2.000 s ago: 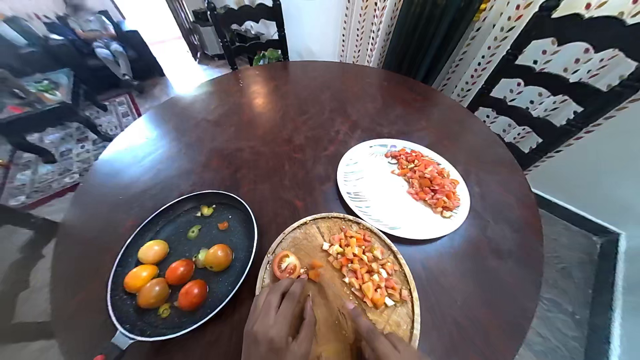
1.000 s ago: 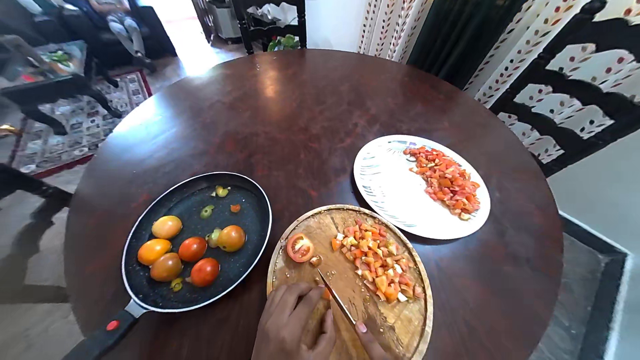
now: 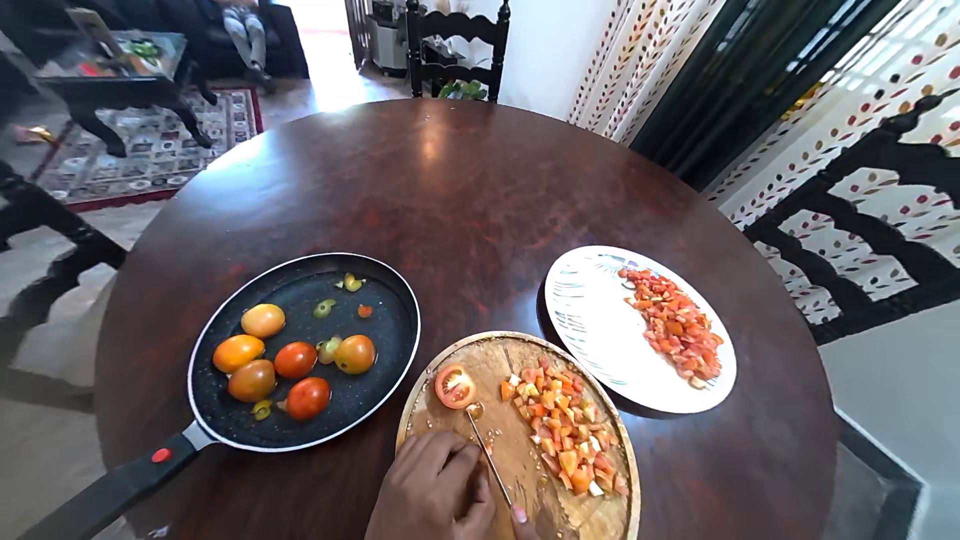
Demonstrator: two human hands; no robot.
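Note:
My left hand (image 3: 435, 487) rests on the round wooden cutting board (image 3: 626, 480), fingers curled beside the knife; whatever lies under them is hidden. At the bottom edge my right hand (image 3: 523, 523) shows only a fingertip or so, at the near end of the knife (image 3: 489, 459). The blade slants up toward a cut tomato half (image 3: 455, 386), its cut face up, with a small brownish piece (image 3: 475, 410) by the tip. Diced tomato (image 3: 570, 427) is heaped on the board's right. More chopped tomato (image 3: 675, 322) lies on the white plate (image 3: 589, 315).
Left of the board, a black frying pan (image 3: 300, 427) holds several whole tomatoes (image 3: 307, 398) and small green scraps (image 3: 325, 308); its handle (image 3: 112, 487) points lower left. Dark wooden chairs (image 3: 457, 71) surround the round table (image 3: 450, 195). A seated person's legs (image 3: 246, 37) show far behind.
My right hand has moved down toward the bottom edge, so less of it shows. The knife blade, hardly visible two seconds ago, now lies in plain view.

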